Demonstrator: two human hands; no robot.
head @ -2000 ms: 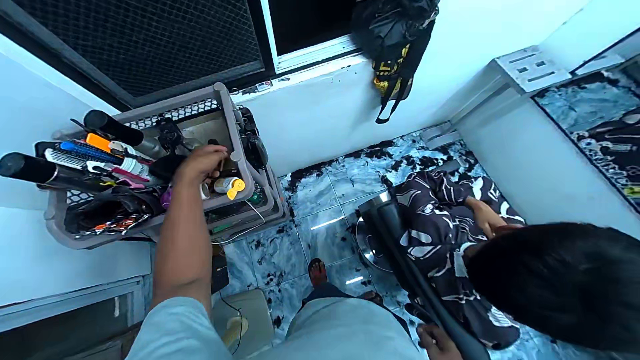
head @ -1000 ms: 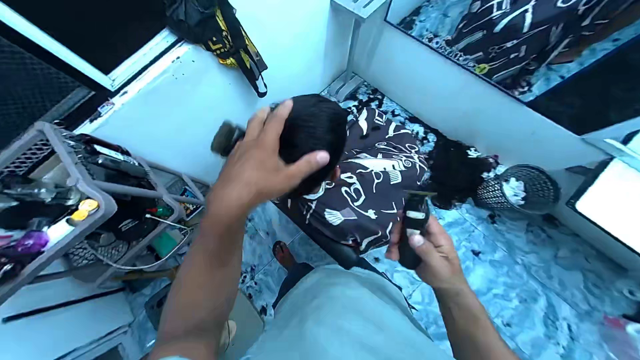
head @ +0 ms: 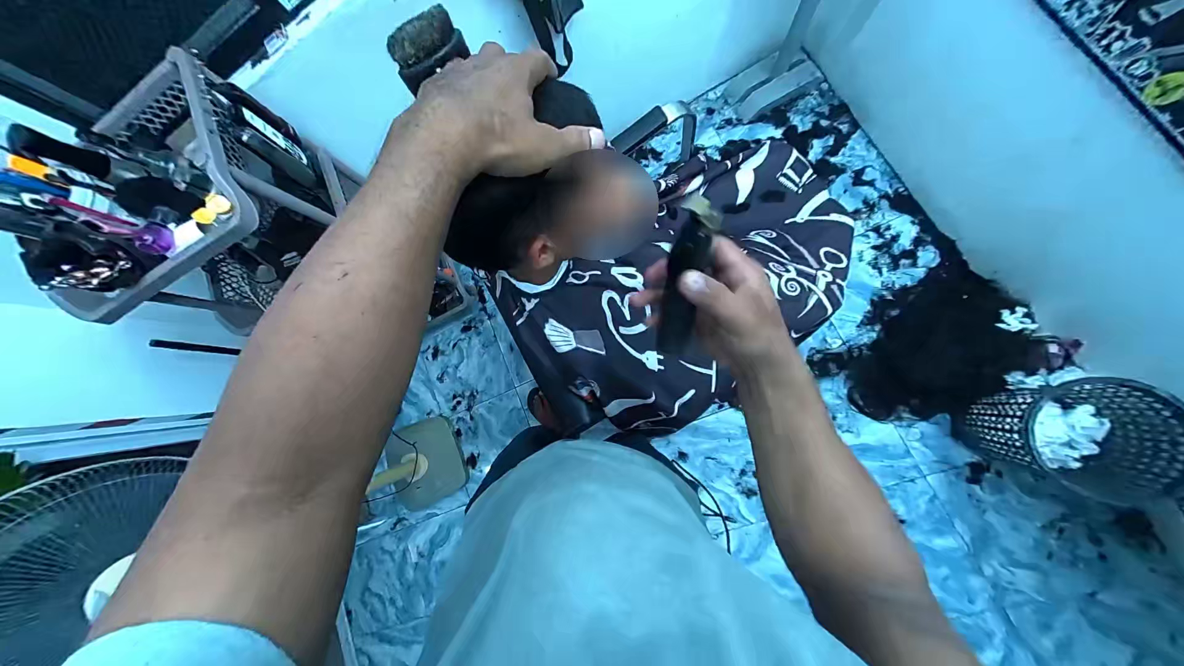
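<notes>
A person in a dark patterned barber cape (head: 592, 324) sits in front of me, head tilted. My left hand (head: 499, 116) rests on the dark hair (head: 495, 213), thumb stretched across it. The same hand has a round, dark-handled brush (head: 427, 46) with bristles pointing up and away. My right hand (head: 731, 301) is wrapped around black hair clippers (head: 686, 277), blurred by motion, held over the cape just right of the person's face. The clippers' metal blade end points upward. The clippers and the head are apart.
A grey plastic basket cart (head: 208, 139) with combs and bottles stands left. A fan (head: 83, 555) is at lower left. Cut hair (head: 943, 342) lies on the tiled floor beside a tipped mesh wastebasket (head: 1110, 444). A chair armrest (head: 652, 129) sticks out behind the person.
Two seconds ago my left hand was in the cart's basket; one second ago it was at the head with the brush. The person's face has since turned toward the right of the view.
</notes>
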